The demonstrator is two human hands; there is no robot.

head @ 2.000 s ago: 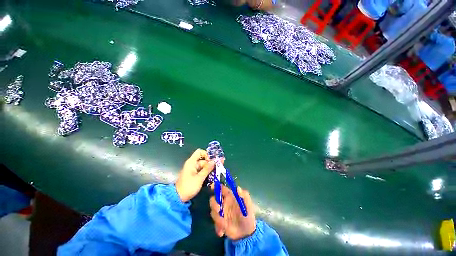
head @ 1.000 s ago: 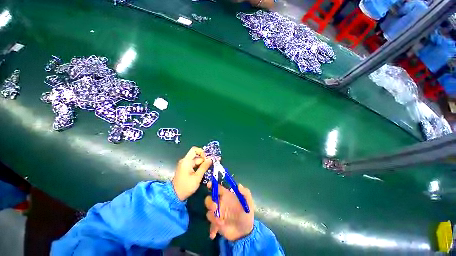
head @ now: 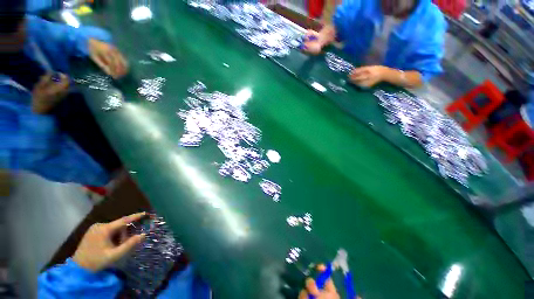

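My left hand (head: 105,242) is over the brown box (head: 120,201) at lower left. Its thumb and fingers are apart and I see nothing clearly held; the view is blurred. Shiny bits (head: 155,251) lie in the box beside and below the fingers. My right hand (head: 321,286), cut off by the bottom edge, holds the blue-handled nippers (head: 339,268), jaws pointing up the bench. Small trimmed parts (head: 300,221) and another small cluster (head: 293,255) lie on the green bench near the nippers. One untrimmed shot (head: 270,189) lies between them and the silvery heap (head: 219,124).
A white tag (head: 273,156) lies beside the heap. A person in blue stands at left, hands (head: 109,58) over small piles. Another person works across the bench (head: 383,76), between two silvery heaps (head: 433,137). Red stools (head: 477,105) stand at right. A raised strip runs along the bench.
The view has swung left. My left hand has left the nippers and moved over the box. The shot at the nippers is gone from there, and small clusters now show on the bench.
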